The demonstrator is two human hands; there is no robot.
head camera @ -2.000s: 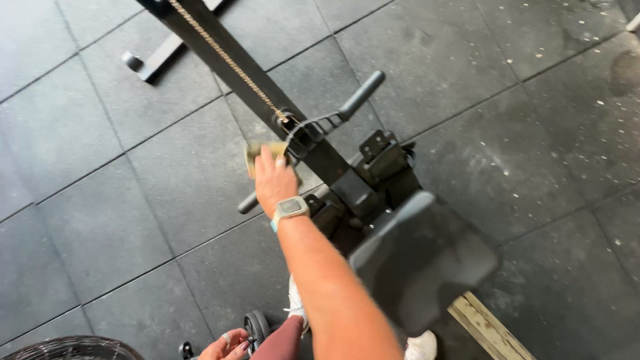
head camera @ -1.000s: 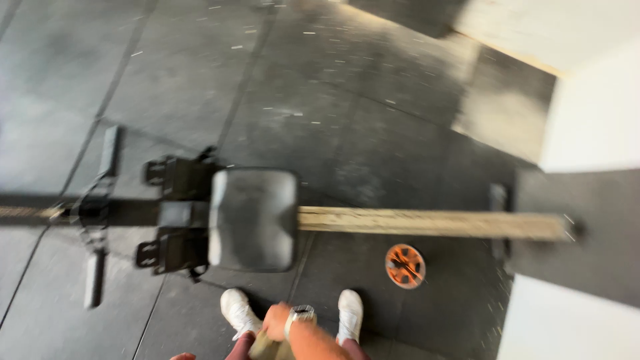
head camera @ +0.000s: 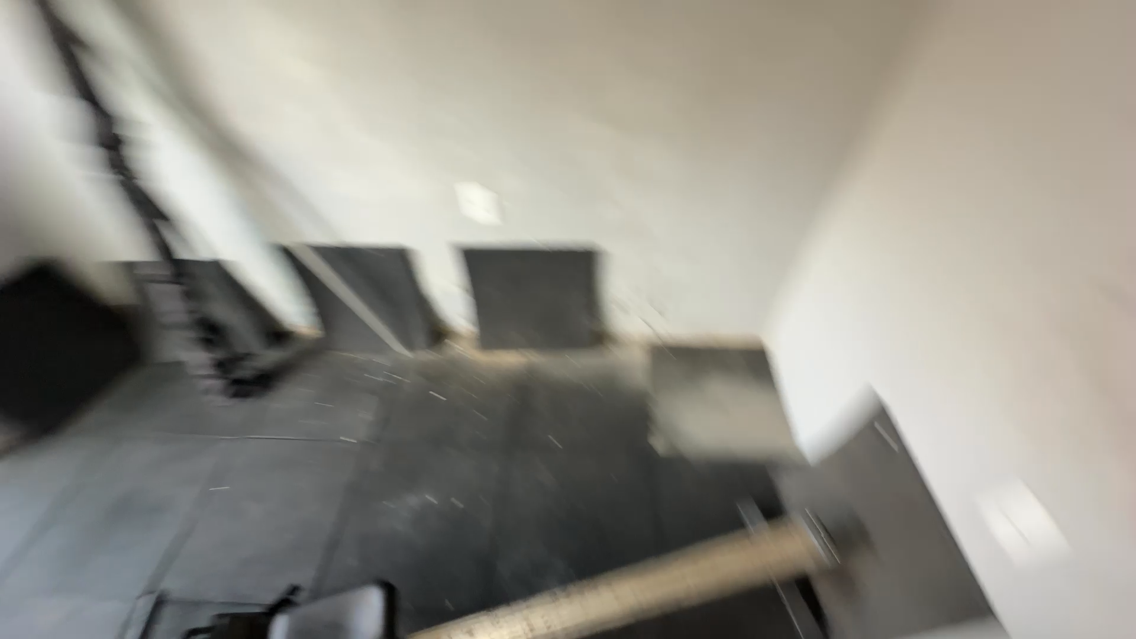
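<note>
Neither of my hands shows in the head view, so what they hold cannot be seen. Along the bottom edge lies part of a rowing machine: its seat (head camera: 333, 612) at the lower left, with a black foot assembly beside it. From near the seat a long, light-coloured rail (head camera: 621, 590) runs up to the right, towards a dark panel leaning at the wall. The whole view is blurred.
Dark square mats (head camera: 537, 297) lean against a pale wall (head camera: 621, 115). A greyish square (head camera: 723, 404) lies in the corner, and a larger dark panel (head camera: 887, 506) leans at the right. Black equipment (head camera: 133, 191) stands at the left. Dark floor tiles (head camera: 426, 479) bear pale specks.
The view has swung up towards the walls and corner. My hand with the watch, the white shoes and the orange round object, seen a second ago, are out of view.
</note>
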